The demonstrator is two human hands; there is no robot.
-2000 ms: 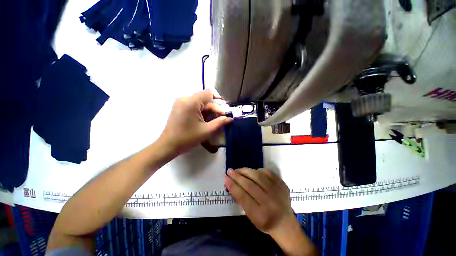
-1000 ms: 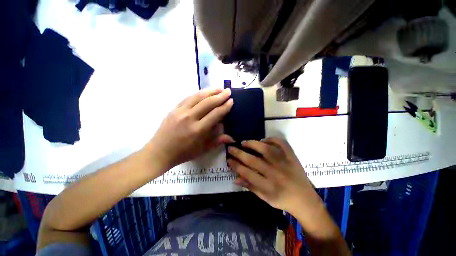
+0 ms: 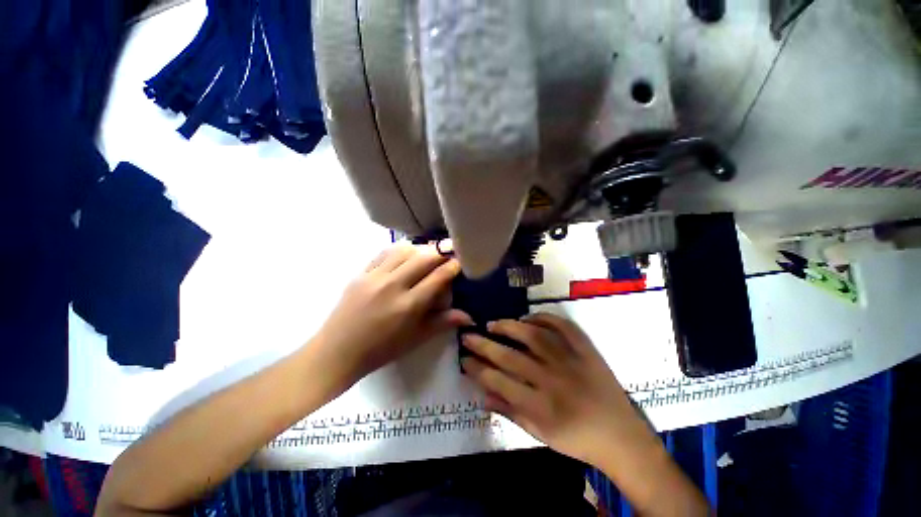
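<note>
A small dark navy fabric piece point(image 3: 492, 297) lies on the machine bed just below the cream sewing machine head point(image 3: 485, 121). My left hand point(image 3: 389, 308) rests on its left edge, fingertips near the needle area. My right hand point(image 3: 545, 379) lies on its lower part, fingers bent over the near end. Both hands hold the piece against the bed. The needle and presser foot are hidden behind the machine head and my left fingers.
A stack of navy cut pieces point(image 3: 141, 265) lies left, a fanned navy bundle point(image 3: 265, 71) upper left, large navy cloth point(image 3: 40, 202) far left. Right are a red bar point(image 3: 607, 288), a tension dial point(image 3: 636, 234), a black smartphone point(image 3: 711, 295) and yellow-green snips point(image 3: 830, 279).
The view has shifted, so the machine head covers more of the needle area. My left hand has moved from the needle to the piece's left side since two seconds ago; my right hand still holds its near end.
</note>
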